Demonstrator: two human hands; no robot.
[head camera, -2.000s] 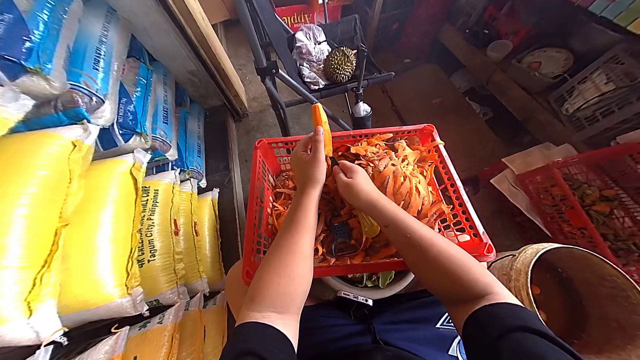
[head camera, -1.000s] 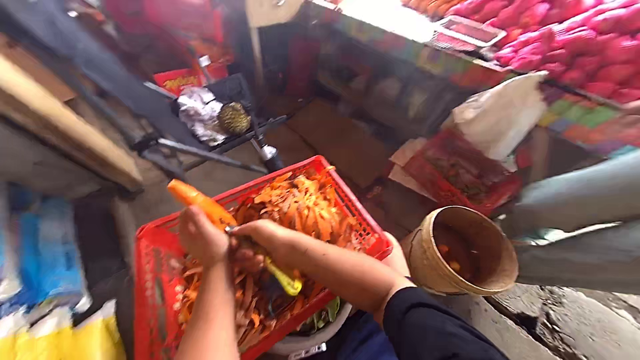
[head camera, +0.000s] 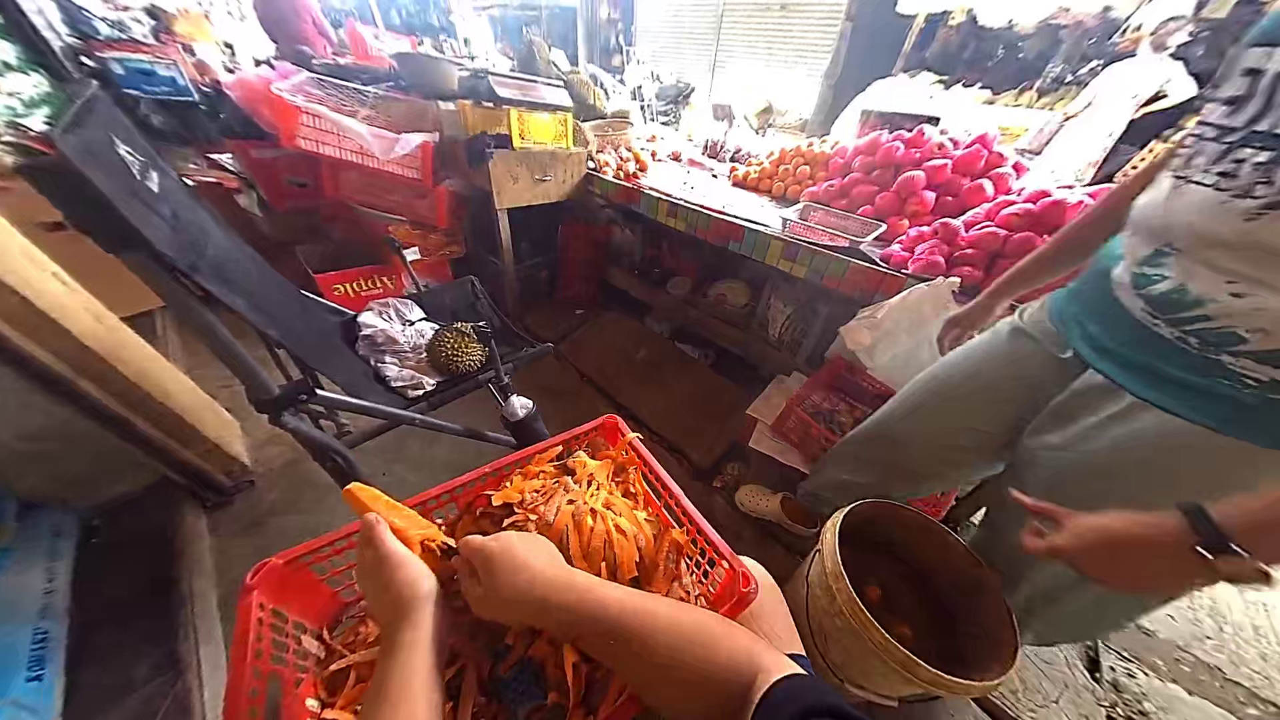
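My left hand (head camera: 398, 580) grips a peeled orange carrot (head camera: 392, 515), its end pointing up and left, above the left part of a red plastic crate (head camera: 700, 520). Close against the carrot's lower end is my right hand (head camera: 508, 578), closed on something mostly hidden by the fingers; what it is cannot be told in this frame. Orange peelings (head camera: 590, 510) heap up in the crate under and beyond both hands.
A worn bucket (head camera: 900, 600) stands right of the crate, beside a standing person (head camera: 1090, 360). A folding chair (head camera: 220, 270) holds a durian (head camera: 457, 349) and a plastic bag (head camera: 395, 345). Behind are a fruit stall (head camera: 740, 230), a small red crate (head camera: 830, 405) and a wooden beam (head camera: 110, 350) at left.
The view has swung right and up, bringing the fruit stall and a standing person into sight. Both hands stay together at the carrot over the crate.
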